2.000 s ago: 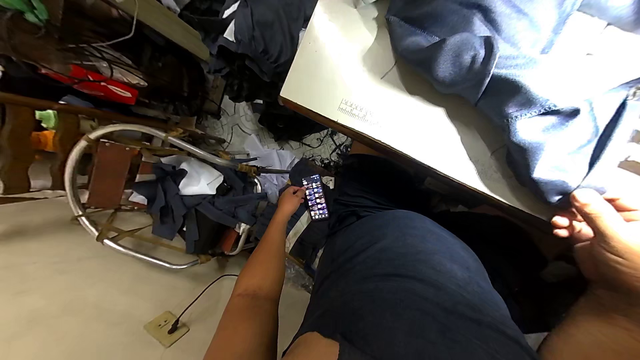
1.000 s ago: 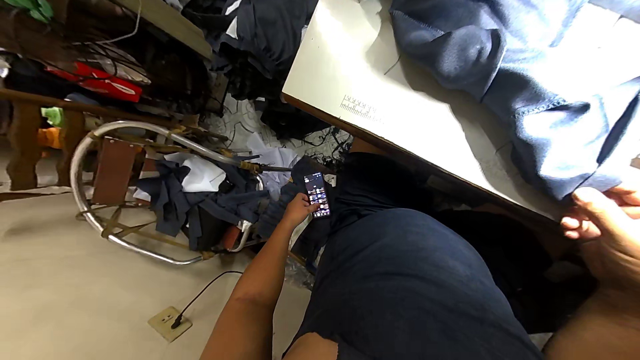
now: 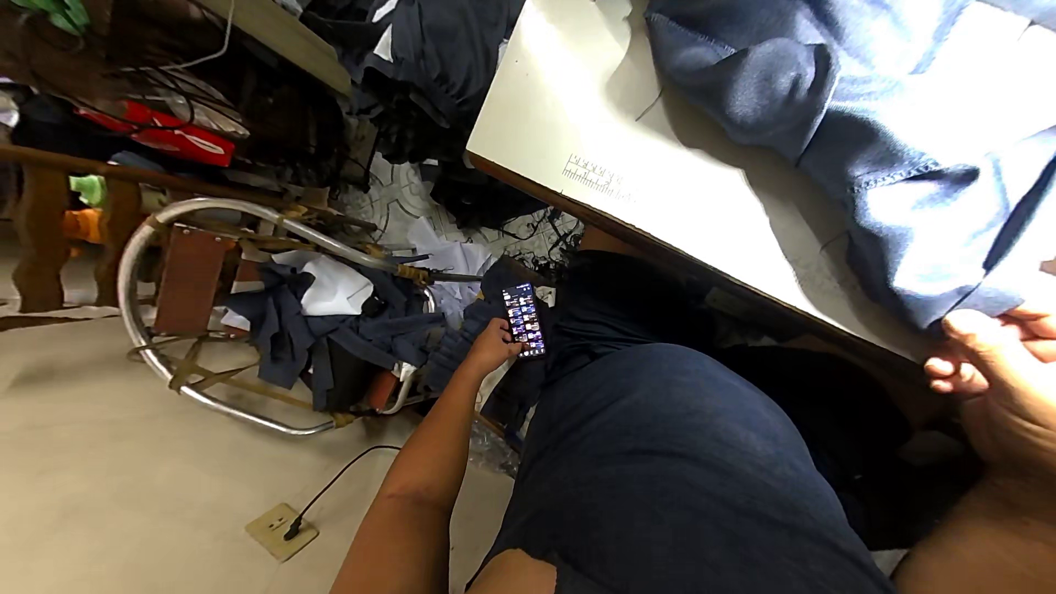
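A smartphone (image 3: 525, 320) with a lit screen lies on dark cloth beside my thigh. My left hand (image 3: 493, 345) is at its near edge, fingers touching the screen; whether it also grips the phone cannot be told. On the right, my right hand (image 3: 990, 355) pinches the edge of dark blue fabric (image 3: 899, 223) between thumb and fingers. That fabric lies in folds across the white tabletop (image 3: 569, 107), under bright light, its stitched seam showing. Part of the right hand is cut off by the frame edge.
A metal tube frame (image 3: 198, 206) holding dark and white cloth scraps (image 3: 338, 285) stands on the left. Dark garments (image 3: 445, 49) hang or lie beyond the table corner. Below left, a black cord runs to a wall outlet (image 3: 282, 532). A wooden railing (image 3: 41, 239) borders the far left.
My left fingers have shifted over the phone, and its screen display has changed. My right hand stays at the fabric edge.
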